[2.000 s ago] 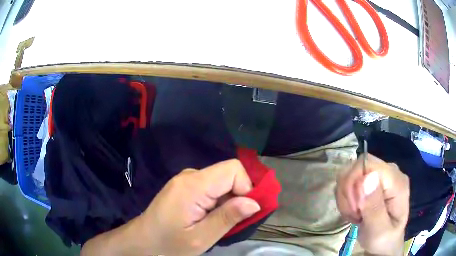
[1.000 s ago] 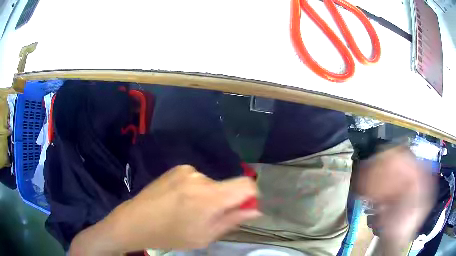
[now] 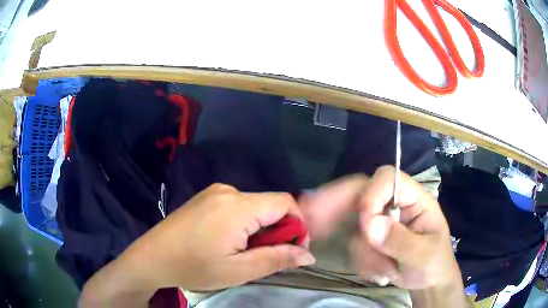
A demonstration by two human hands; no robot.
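Note:
My left hand (image 3: 222, 240) is closed on the red rib band (image 3: 281, 233) of a dark garment (image 3: 114, 180); the band shows between thumb and curled fingers. The garment lies over my lap to the left. My right hand (image 3: 402, 228), partly blurred, is just right of my left hand. It pinches a thin metal awl (image 3: 397, 156) with the point up. Most of its handle is hidden in my fingers.
Orange-red scissors (image 3: 441, 48) lie on the white table (image 3: 210, 30) above my hands, with a phone (image 3: 533, 57) at far right. The wooden table edge (image 3: 240, 78) crosses in front. A blue basket (image 3: 42, 138) stands below left; dark cloth (image 3: 493, 222) hangs at right.
My right hand has moved left from the far right, close to my left hand, and the awl shows clearly upright. My left hand stays about in place on the red band.

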